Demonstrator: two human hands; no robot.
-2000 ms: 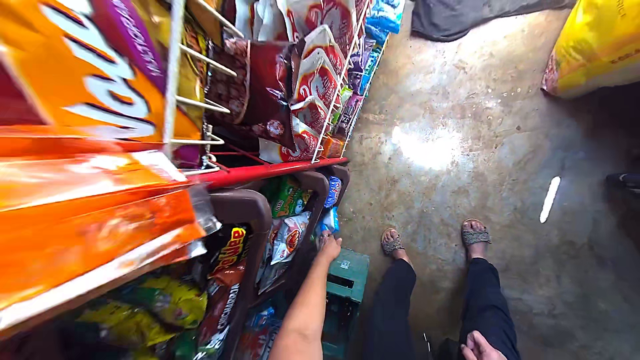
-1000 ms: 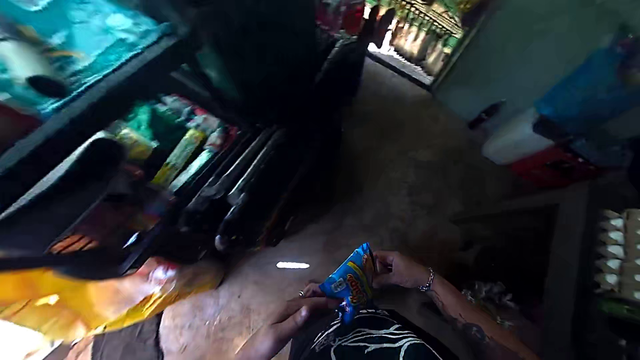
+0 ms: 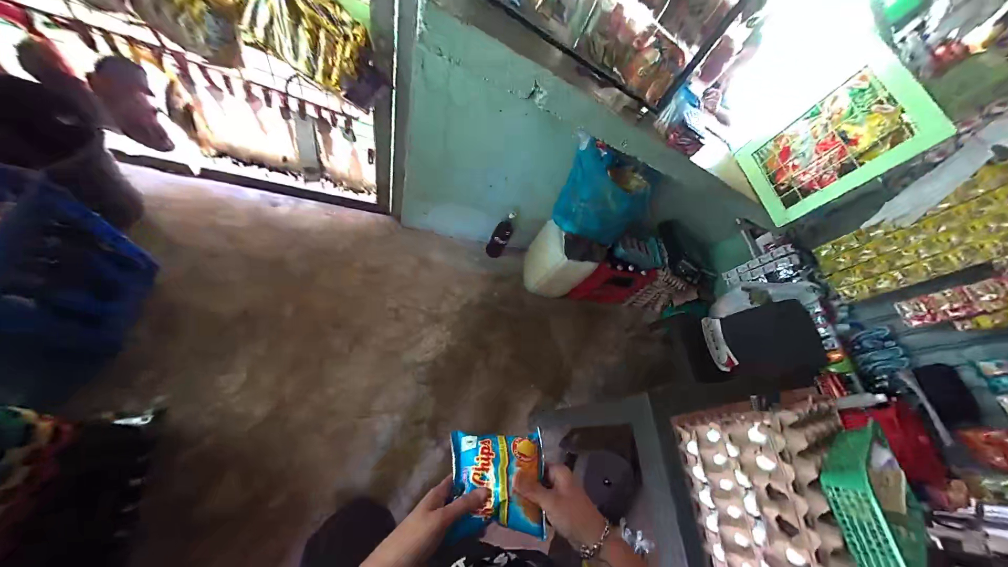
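A small blue snack bag of chips [image 3: 498, 465] is held upright near the bottom middle, its printed front towards me. My left hand [image 3: 441, 508] grips its left side, the thumb lying across the front. On the bag's right side my right hand [image 3: 555, 500] is closed, thumb on the front; a chain bracelet [image 3: 596, 541] circles that wrist. The bag looks sealed along its top edge. The fingers behind the bag are hidden.
Egg trays [image 3: 736, 480] and a green plastic basket [image 3: 862, 484] stand at the lower right. By the teal wall [image 3: 480, 134] are a dark bottle [image 3: 500, 236] and a red crate [image 3: 610, 283]. Blue crates [image 3: 71, 276] stand left, near a person's hand [image 3: 130, 94] at the doorway.
Two seconds ago one hand reached to a bin of snack bags; a second ago both hands held the blue bag. The view has swung across the room, and the bag's front now faces me.
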